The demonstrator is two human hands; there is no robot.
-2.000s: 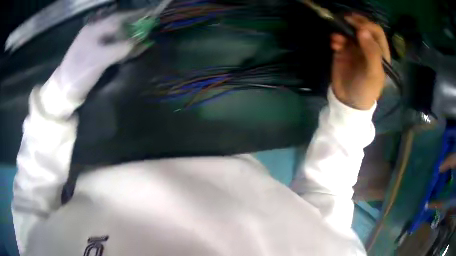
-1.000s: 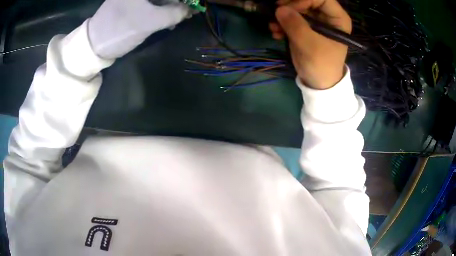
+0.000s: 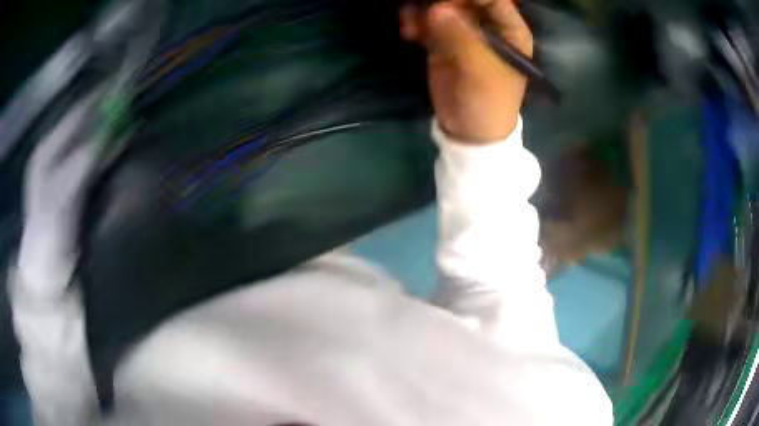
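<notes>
The view is strongly blurred. My left hand (image 3: 62, 166), in a white glove, is at the upper left, shut on a small green circuit board (image 3: 115, 115) at its fingertips. A silver-white bar (image 3: 50, 71) lies beyond it. My right hand (image 3: 478, 79), bare, is at the top centre, cut by the edge, and holds a dark pen-like soldering iron (image 3: 520, 62); its tip is not visible. Black lead wires with blue and brown ends (image 3: 229, 162) lie on the bench between my hands. More such wires (image 3: 187, 58) lie beyond them.
The dark green-topped bench (image 3: 324, 187) ends at my body. Pale blue floor (image 3: 582, 308) shows at the right below a brown, blurred box (image 3: 591, 204). A green surface with a yellow edge (image 3: 638, 250) and a blue strip (image 3: 716, 179) stand further right.
The view has turned. My hands are farther apart than a second ago; the board has moved left, away from the iron. Both hands keep their holds.
</notes>
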